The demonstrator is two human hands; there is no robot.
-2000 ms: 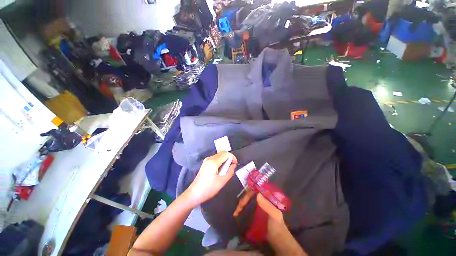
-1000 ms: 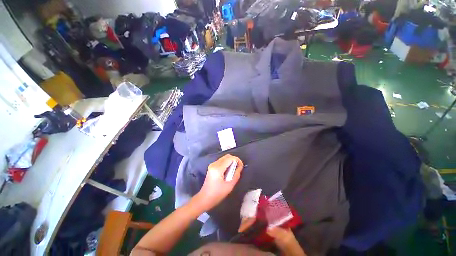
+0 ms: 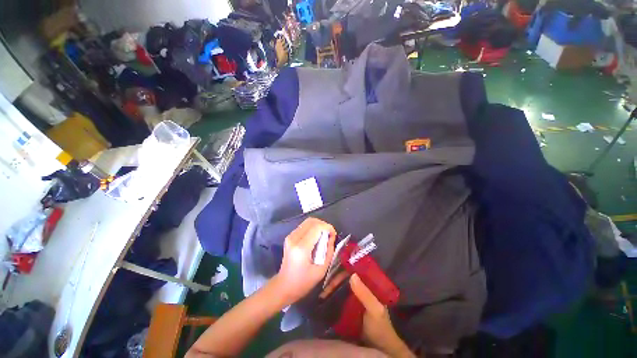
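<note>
A grey jacket with navy sleeves (image 3: pixel 419 210) lies on a stack before me, with an orange chest badge (image 3: pixel 418 145) and a folded front edge. A white hang tag (image 3: pixel 308 194) lies on the grey fold, just beyond my left hand. My left hand (image 3: pixel 306 255) is closed on small white tags (image 3: pixel 321 249). My right hand (image 3: pixel 371 311) grips a red tagging gun (image 3: pixel 374 276), its front close to my left hand. White tags, one with dark print (image 3: pixel 362 253), show at the gun's front; how they are held is unclear.
A white side table (image 3: pixel 105 241) stands at the left with a clear plastic container and a dark bag. An orange-brown stool (image 3: pixel 165 331) is at the lower left. Heaped clothes (image 3: pixel 181 63) lie behind. The green floor (image 3: pixel 545 91) at the right has white scraps.
My right hand has brought the tagging gun back up beside my left hand, after being lower a second ago. My left hand still holds tags. The view has shifted slightly.
</note>
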